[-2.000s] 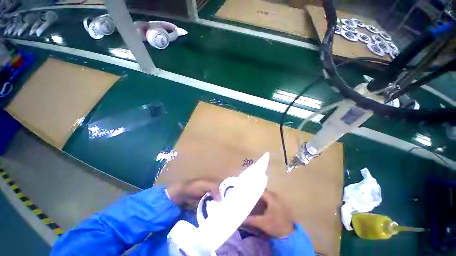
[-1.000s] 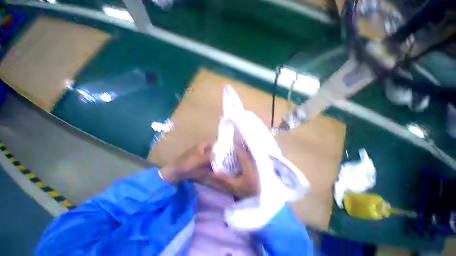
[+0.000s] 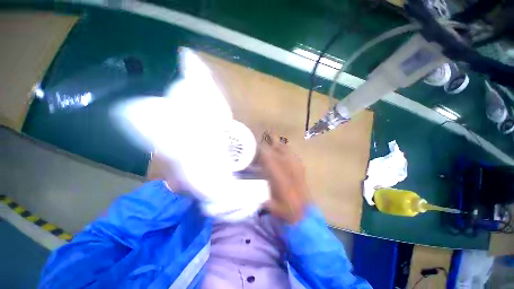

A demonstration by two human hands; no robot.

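White cat-ear headphones [image 3: 194, 132] are held up over the left part of the cardboard mat [image 3: 332, 169], overexposed and blurred. Two pointed ears show, one up and one to the left. A round white ear cup side with radiating slots [image 3: 239, 145] faces up. My left hand is almost wholly hidden behind the headphones; only a bit of skin shows above the blue sleeve, and its grip is on them. My right hand [image 3: 286, 183] is blurred, at the right edge of the headphones by the ear cup; whether it grips cannot be told.
The suspended pale tool [image 3: 389, 73] points its metal nose down over the mat, with hose and cables around it. A yellow squeeze bottle [image 3: 397, 202] lies right of the mat beside a crumpled white cloth [image 3: 388, 169]. A dark unit [image 3: 490, 197] stands far right.
The headphones have turned and moved left, so both ears and the slotted disc show. My right hand has moved to their right side. My left hand has become mostly hidden. The view has shifted.
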